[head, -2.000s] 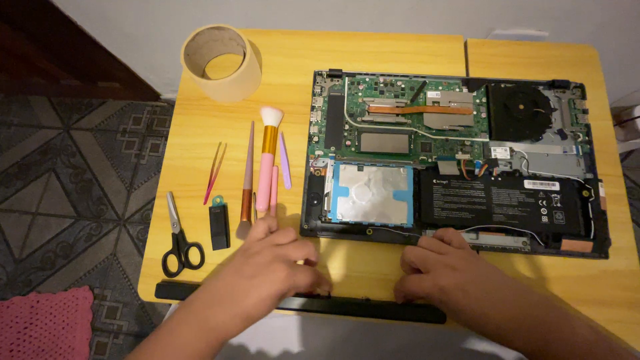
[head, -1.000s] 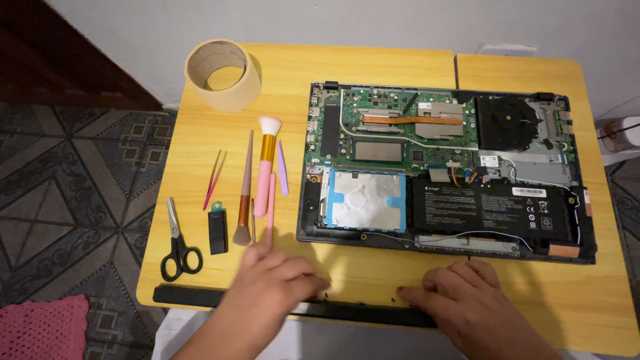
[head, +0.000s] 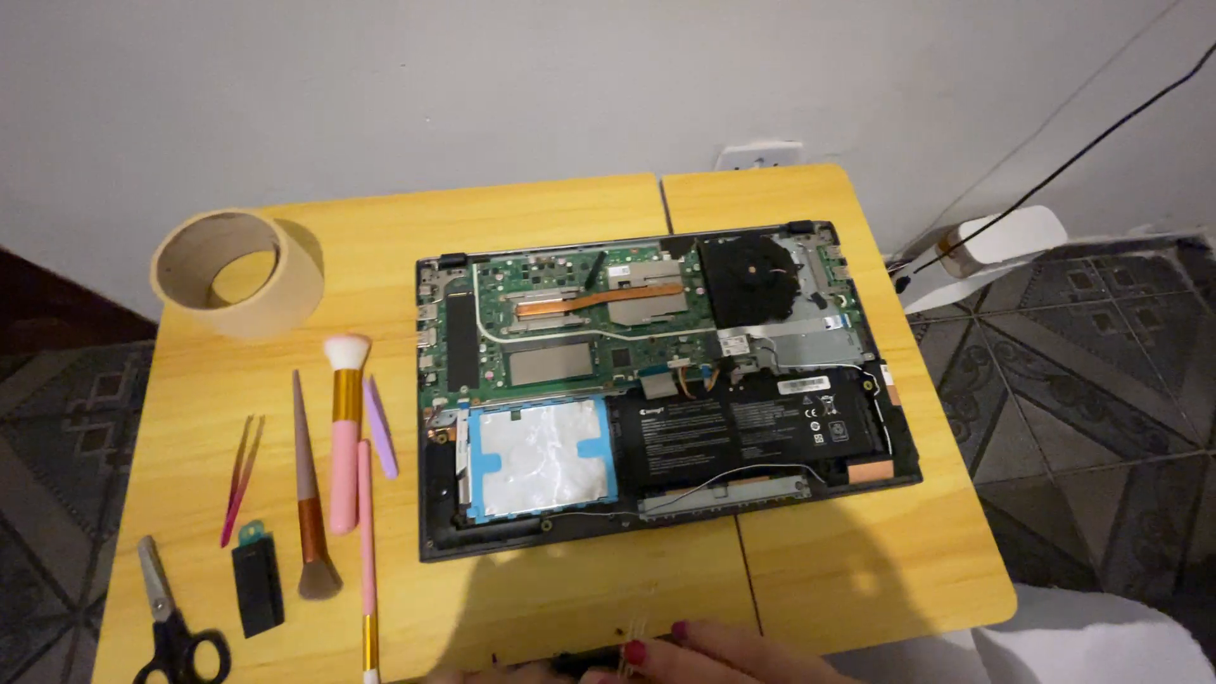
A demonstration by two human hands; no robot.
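Observation:
An opened laptop base (head: 665, 389) lies on the yellow wooden table, showing its green circuit board, black fan (head: 752, 275), copper heat pipe and black battery (head: 746, 423). At the bottom edge, my right hand (head: 712, 655) shows only its fingers, some with red nails, beside a dark piece (head: 589, 662) near the table's front edge. Only a low sliver of my left hand (head: 513, 673) is visible, to the left of it. Whether either hand grips the dark piece cannot be told. Small dark bits lie by the fingers.
Left of the laptop are makeup brushes (head: 345, 437), a purple stick (head: 380, 427), tweezers (head: 243, 480), a black object with a green tab (head: 257, 581) and scissors (head: 171, 617). A tape roll (head: 294, 285) stands behind them. A gap splits the tabletop.
The view has shifted strongly, so both hands now sit at the bottom edge and the long dark strip is mostly out of frame. The laptop and tools have not plainly moved on the table.

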